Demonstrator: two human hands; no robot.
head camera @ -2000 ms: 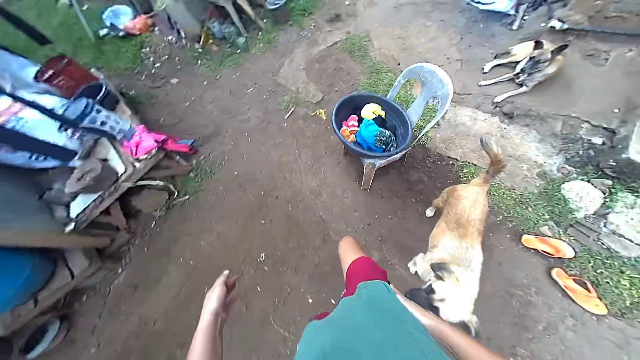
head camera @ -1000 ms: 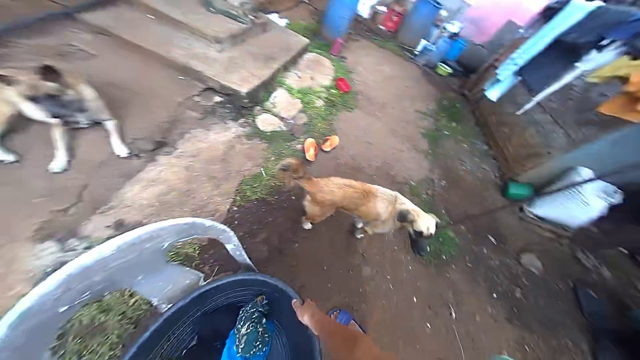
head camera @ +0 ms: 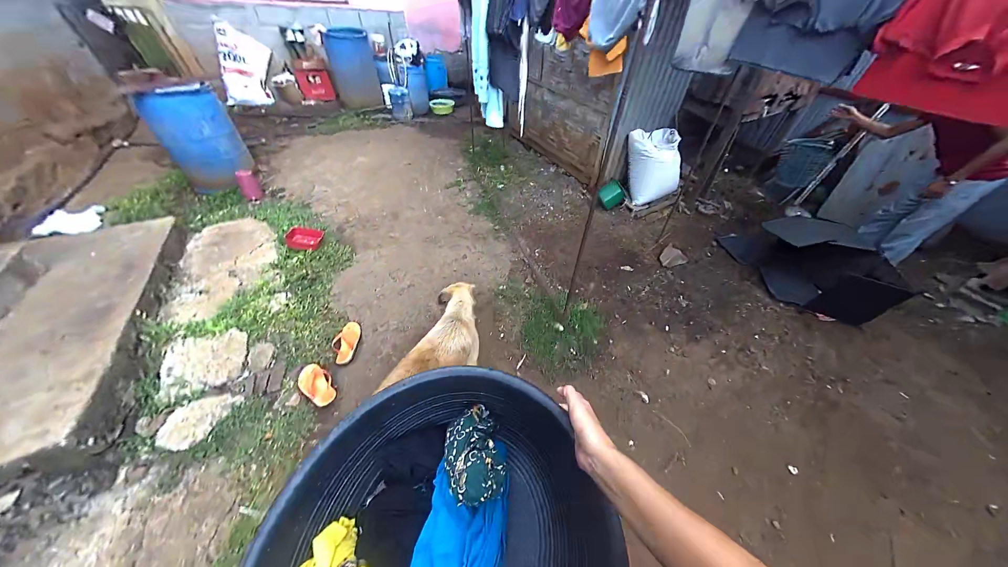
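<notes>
A large black plastic basin (head camera: 543,480) fills the lower middle of the view. Inside it lie a blue cloth (head camera: 465,520), a dark green patterned cloth (head camera: 475,461), a yellow cloth (head camera: 335,543) and dark cloth. My right hand (head camera: 584,429) is at the basin's right rim, its fingers against the outer side and partly hidden. My left hand is out of view. Just beyond the basin a tan dog (head camera: 445,339) stands facing away, its hind part hidden by the rim.
Orange flip-flops (head camera: 316,384), stones and a concrete slab (head camera: 79,315) are on the left. Ahead stand blue drums (head camera: 193,134). A thin pole (head camera: 594,197) rises from grass. Hanging laundry (head camera: 937,55), a white sack (head camera: 654,165), black cardboard (head camera: 827,268) and a person (head camera: 945,173) are at right.
The basin was on a plastic chair two seconds ago; now it is in front of me, with my right hand at its rim. The dog has turned away. The view has swung right.
</notes>
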